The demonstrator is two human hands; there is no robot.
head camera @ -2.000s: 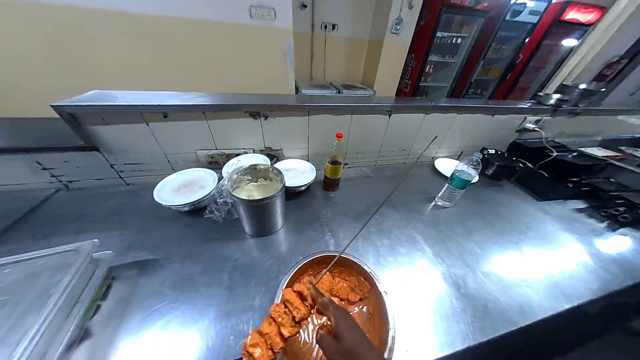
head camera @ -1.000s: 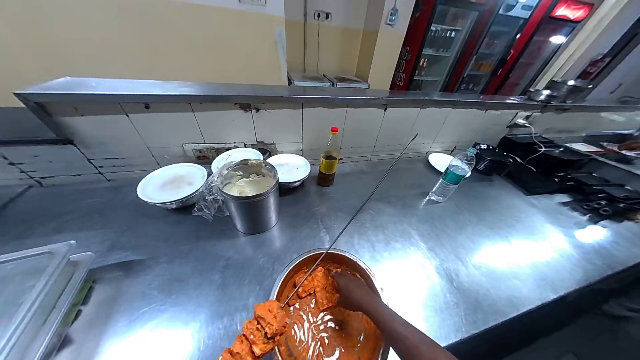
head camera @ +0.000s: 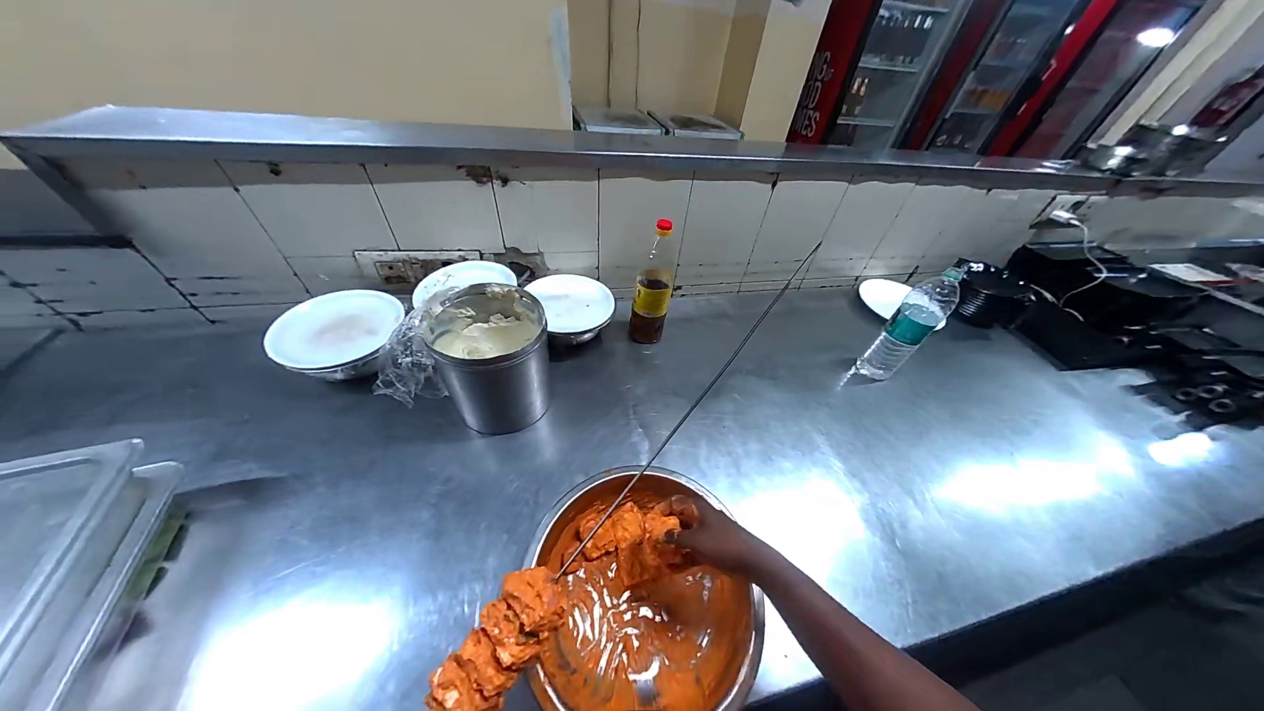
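Observation:
A round steel bowl (head camera: 755, 632) with orange marinade stands at the lower middle. In it, my right hand (head camera: 706, 538) has its fingers on orange marinated meat pieces (head camera: 632, 538) at the bowl's far side. A long thin metal skewer (head camera: 731, 360) slants across the bowl, its bare end pointing up and right. Several coated chunks (head camera: 499, 632) are threaded on its lower part, over the bowl's left rim and beyond. My left hand is out of view, as is the skewer's lower end.
Behind the bowl stand a steel canister of pale paste (head camera: 499, 390), white plates on bowls (head camera: 336, 331), and a sauce bottle with a red cap (head camera: 652, 286). A water bottle (head camera: 904, 331) leans at the right, near black stove equipment (head camera: 1086, 286). Clear plastic containers (head camera: 69, 553) lie at the left.
My right hand has moved from the skewer to the meat at the far side of the bowl. Between one second ago and now it has moved little.

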